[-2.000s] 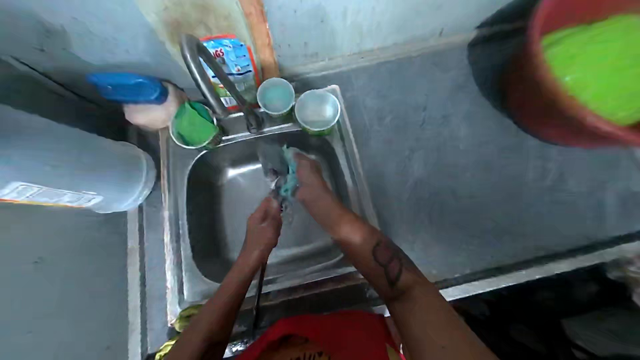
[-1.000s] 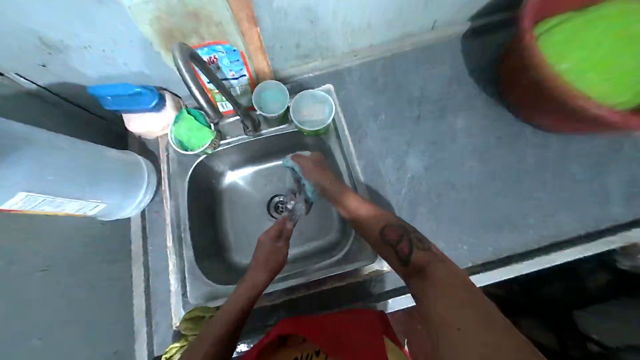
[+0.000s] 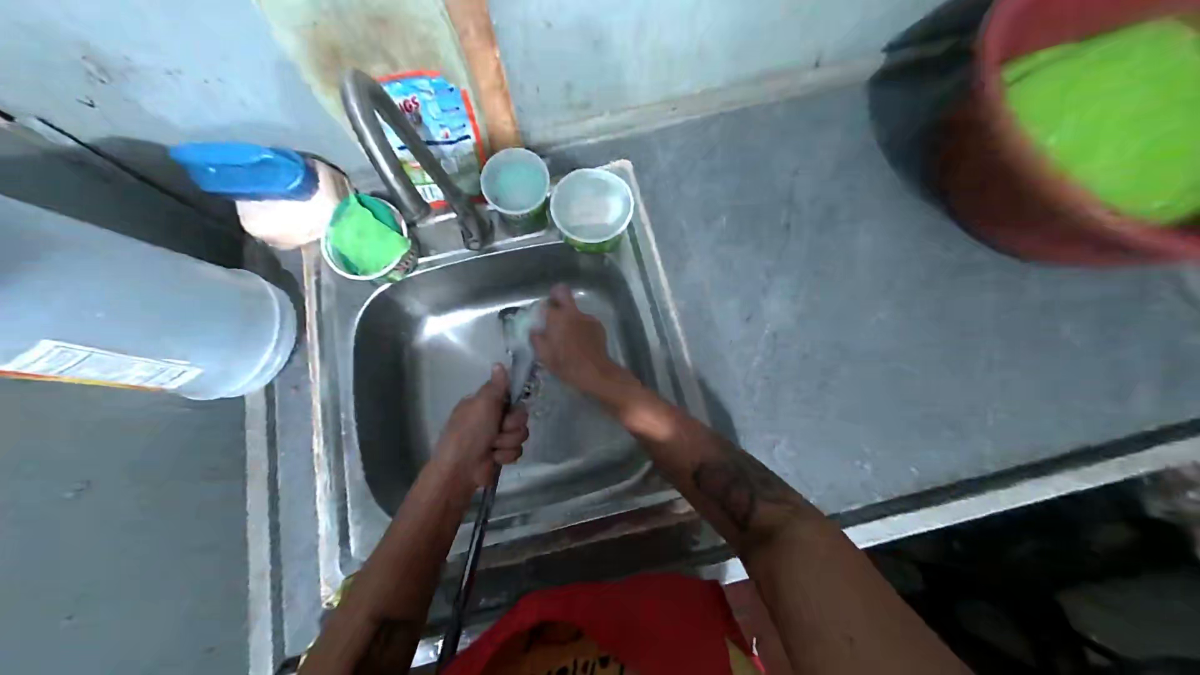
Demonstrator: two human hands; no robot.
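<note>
Over the stainless steel sink point(image 3: 450, 394), my left hand point(image 3: 487, 427) is closed around a long, thin dark handle point(image 3: 475, 544) that runs down toward my body. The upper end of this utensil point(image 3: 518, 352) lies over the basin, but blur hides its exact kind. My right hand point(image 3: 570, 339) presses a pale green cloth or scrubber point(image 3: 532, 322) against that upper part. The curved metal faucet point(image 3: 412, 150) rises behind the basin.
Two tubs point(image 3: 515, 183) point(image 3: 592, 208) stand behind the sink, with a tub holding green cloth point(image 3: 367, 236) left of the faucet. A blue-topped container point(image 3: 291, 197) and large grey container point(image 3: 141, 300) are at left. A red bucket point(image 3: 994, 178) with something bright green stands at right.
The long dark handle, hardly visible one second ago, now shows below my left hand. My right hand has shifted along the utensil with the pale cloth.
</note>
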